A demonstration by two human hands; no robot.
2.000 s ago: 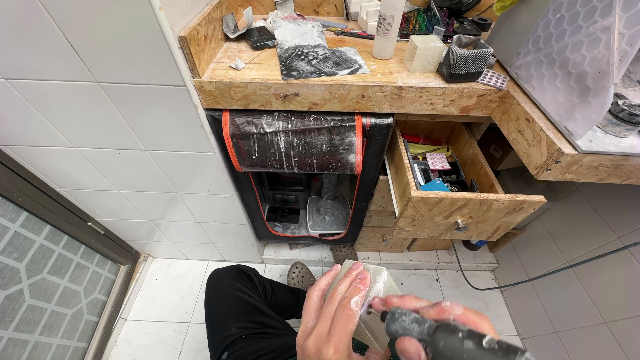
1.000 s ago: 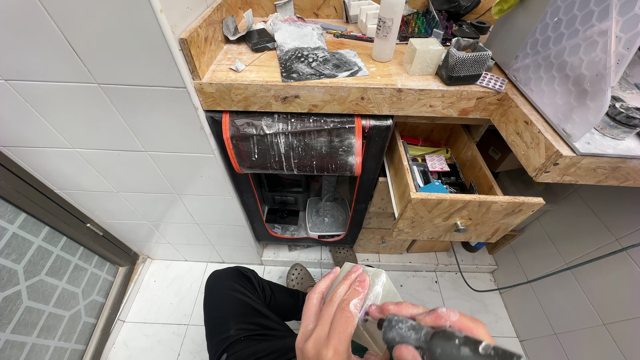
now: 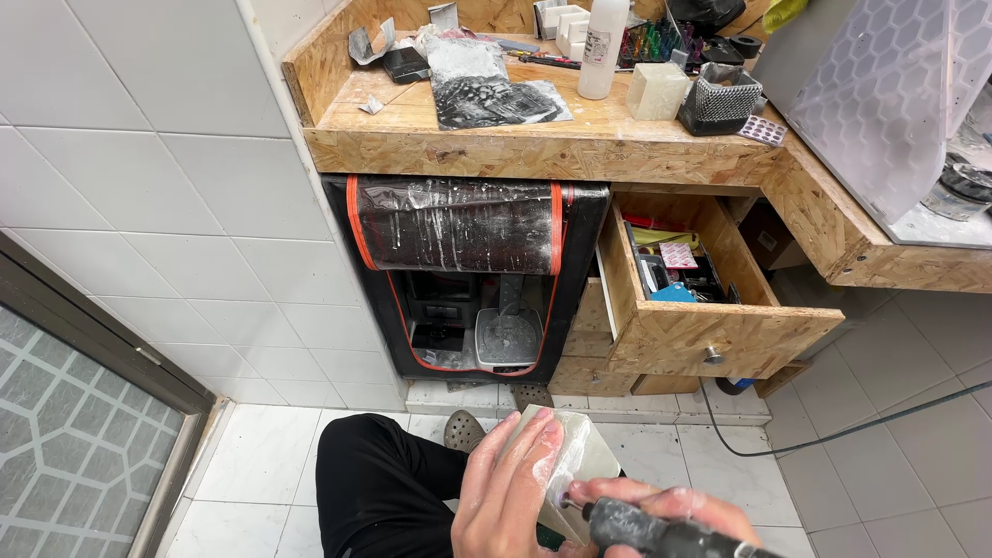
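My left hand (image 3: 508,484) grips a pale, whitish block (image 3: 593,449) from its left side, with its fingers over the top; white dust coats the fingers. My right hand (image 3: 674,508) holds a dark, dusty handheld rotary tool (image 3: 643,531) low in the view. The tool's small bit (image 3: 568,501) meets the block's near face, just right of my left fingers, where white powder lies. The underside of the block and part of my right hand are hidden.
An OSB workbench (image 3: 542,151) holds a plastic bottle (image 3: 601,54), a cream block (image 3: 657,91) and a mesh cup (image 3: 719,101). Below are an open drawer (image 3: 721,333) and a black enclosure with orange trim (image 3: 457,225). A cable (image 3: 845,430) runs at right.
My right hand and the rotary tool have shifted slightly against the block. My left hand keeps its hold on the block.
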